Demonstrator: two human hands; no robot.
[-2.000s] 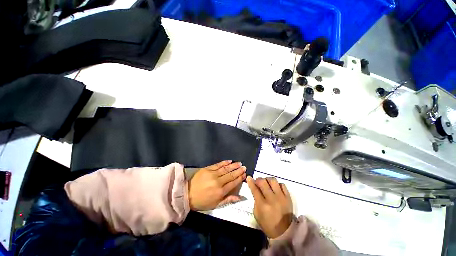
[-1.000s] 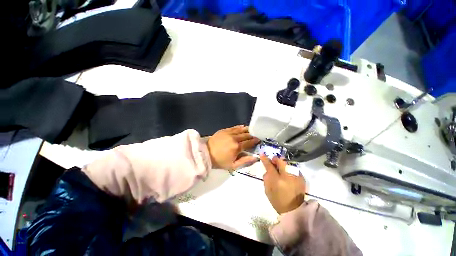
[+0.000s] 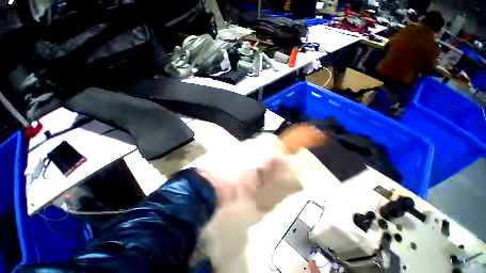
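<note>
My left hand (image 3: 304,137) is blurred, stretched forward to the blue bin's near edge. A flat black panel (image 3: 343,159) lies beside its fingers, over the table's back edge; whether I grip it is unclear. A sliver of my right hand (image 3: 313,267) shows by the needle area at the bottom edge; the rest is cut off. The white sewing machine head (image 3: 346,232) is at the lower right. Two stacks of curved black strap panels, one nearer (image 3: 138,120) and one farther (image 3: 213,101), lie on the table at the left.
A blue bin (image 3: 421,160) holding black pieces stands behind the table. Another blue bin (image 3: 16,192) is at the left edge. A dark phone (image 3: 66,158) lies on the side table. Grey-white tangled bundles (image 3: 205,53) are beyond the stacks. A person (image 3: 410,50) is at the far right.
The view has swung up and left. My left hand has gone from the needle area out to the bin's edge, and the black panel has left the machine's front. My right hand is mostly out of view.
</note>
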